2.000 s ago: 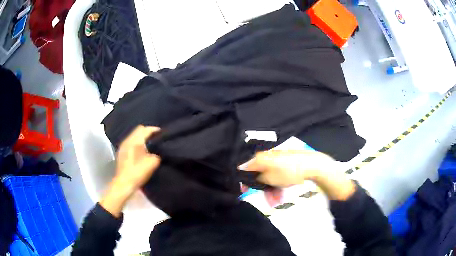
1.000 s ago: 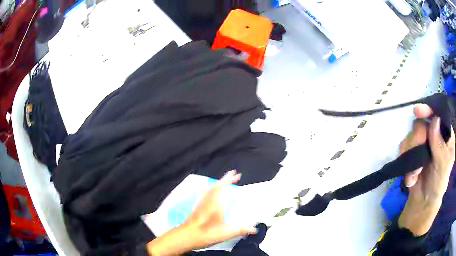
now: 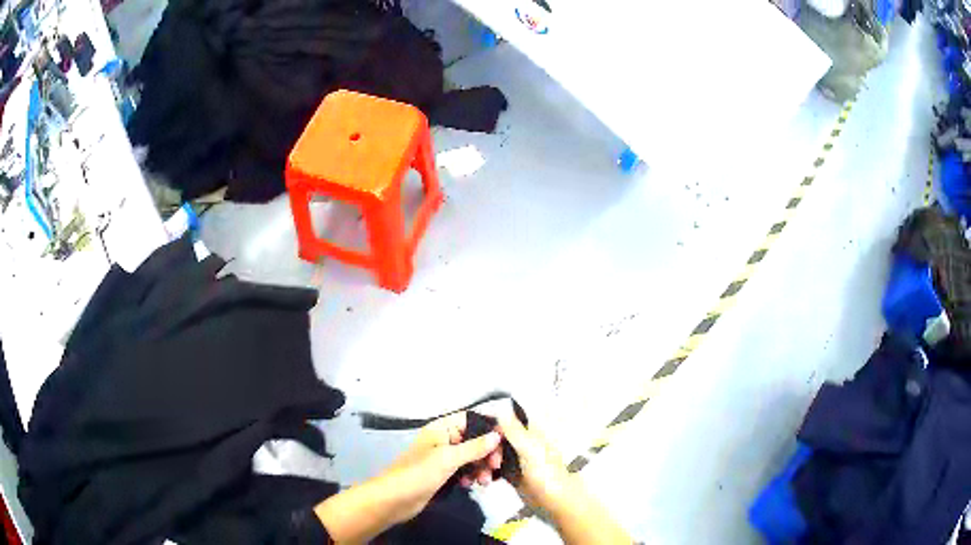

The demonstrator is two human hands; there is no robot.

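Both my hands are together at the bottom centre, above the floor. My left hand [image 3: 447, 458] and my right hand [image 3: 532, 452] are closed on a black fabric strip [image 3: 481, 428], bunched between the fingers. One narrow end of the strip sticks out to the left. Black garment pieces [image 3: 170, 394] lie spread over the edge of the white table [image 3: 32, 309] at the left, and more black cloth shows below my left wrist. A small white patch shows among the black cloth.
An orange plastic stool [image 3: 357, 149] stands on the floor beyond my hands. A large black cloth heap [image 3: 277, 85] lies behind it. A white machine table [image 3: 660, 75] is at the top. Dark blue garments [image 3: 894, 436] over blue crates are at the right, beyond a striped floor line.
The view has turned right. My right hand has come in from the far right with the strip, and my left hand has joined it. The black pieces now show further left.
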